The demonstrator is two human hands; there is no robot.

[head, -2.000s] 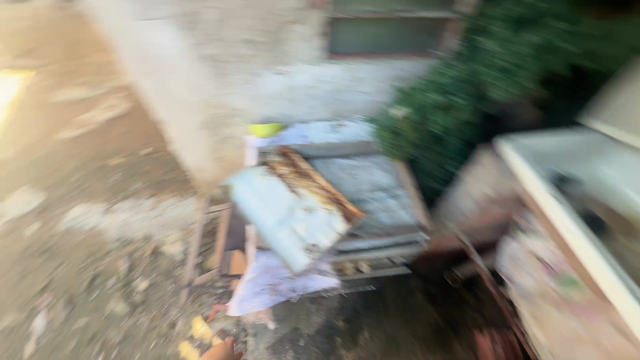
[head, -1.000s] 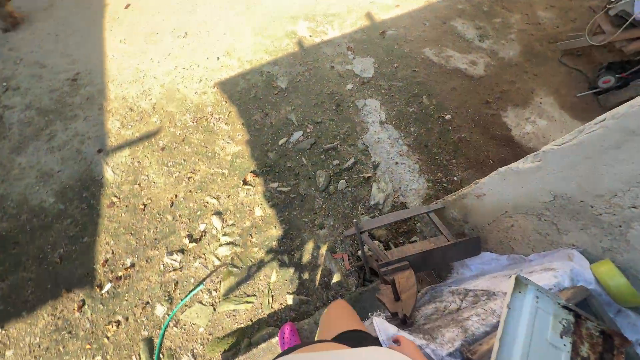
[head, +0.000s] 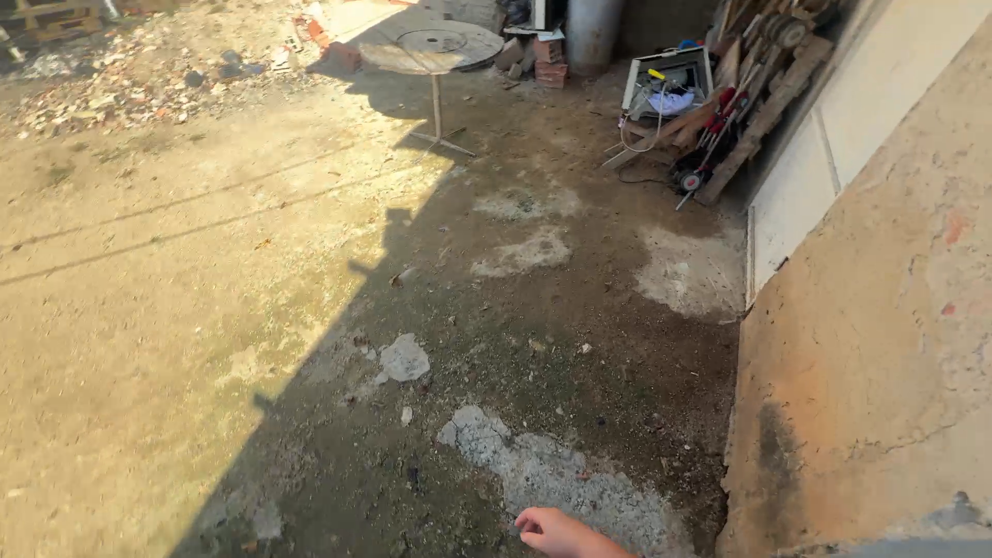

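At the bottom edge, right of centre, my right hand [head: 554, 531] hangs over the ground with its forearm running off to the lower right. The fingers are loosely bent, a small gap shows by the thumb, and I see nothing held. Below it lies a rough pale patch of concrete [head: 573, 477] in the dirt floor. My left hand is outside the picture.
A plastered wall [head: 868, 372] runs along the right. Ahead stand a round table [head: 430, 48], stacked bricks [head: 550, 63], a metal drum [head: 593, 35], an open-topped frame or box [head: 629, 87] and leaning boards [head: 775, 116]. Rubble [head: 147, 77] lies at upper left.
The view has swung up along the wall into the yard. The white cloth, the rusty metal panel and the small wooden frame seen one second ago are out of view.
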